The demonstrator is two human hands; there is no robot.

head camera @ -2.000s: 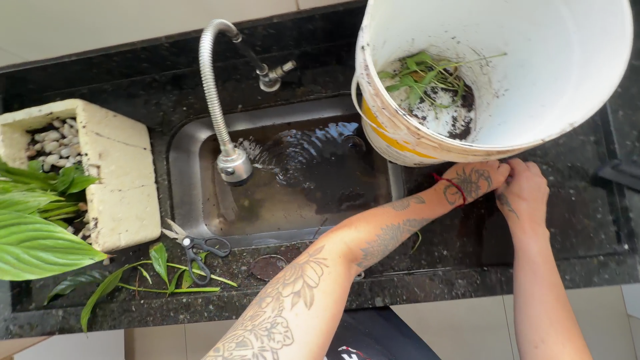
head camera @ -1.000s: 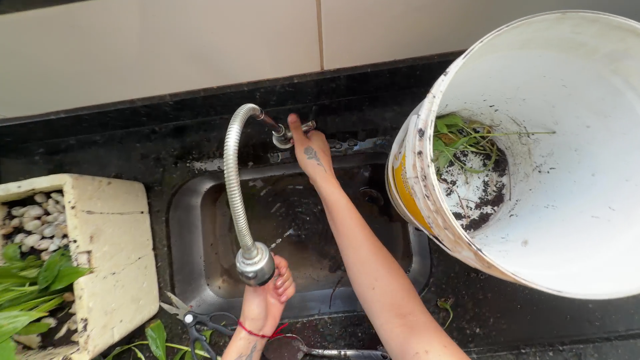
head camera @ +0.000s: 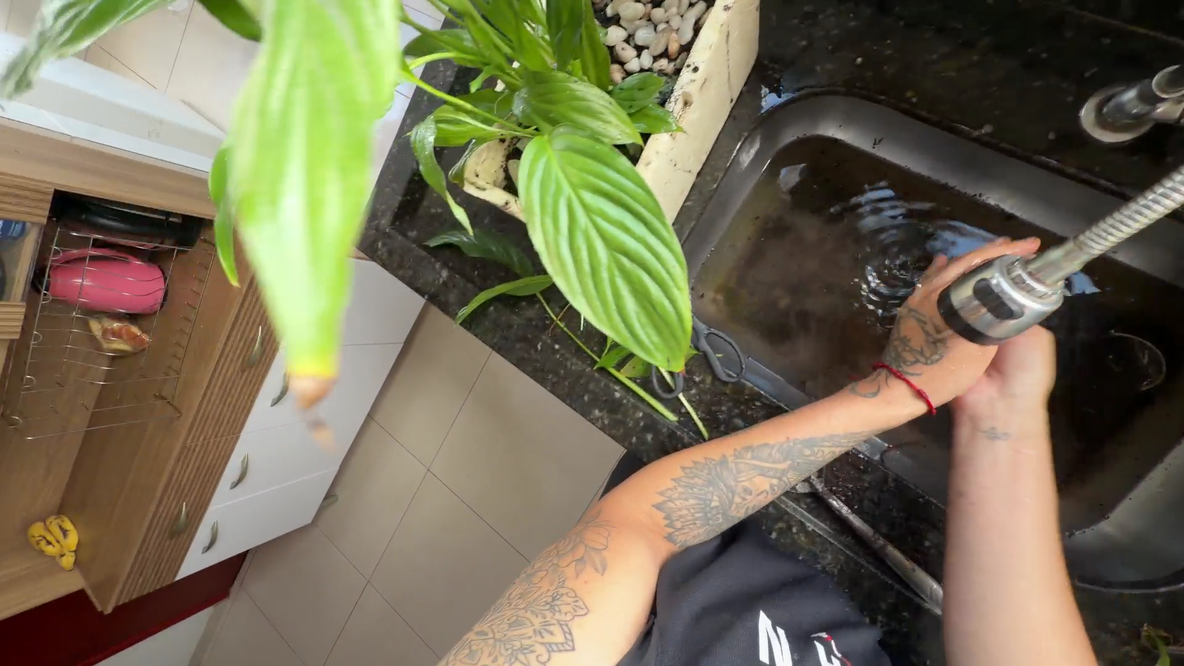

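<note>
Both hands are together beneath the metal spray head [head camera: 1001, 298] of a flexible faucet, over a steel sink [head camera: 740, 185] of murky, rippling water. My left hand [head camera: 934, 324], tattooed and with a red cord at the wrist, lies across my right hand [head camera: 1013, 375]. The spray head partly covers both, and whether anything is between the palms cannot be seen. Scissors with dark handles [head camera: 720, 351] lie by the sink's near left corner, beside cut green stems [head camera: 638, 393]. A spoon-like metal utensil [head camera: 879, 546] rests on the counter's front edge.
Left of the sink stands a cream planter [head camera: 708, 102] with pebbles [head camera: 647, 35] and broad-leaved plants [head camera: 606, 245]. A large leaf [head camera: 310, 176] hangs close to the camera. Further left are a wooden cabinet with a wire rack [head camera: 111, 342], bananas [head camera: 55, 541] and tiled floor [head camera: 444, 536].
My right hand has left the faucet valve and come down to my left hand under the spray head. The view has swung left, and the white bucket is out of it.
</note>
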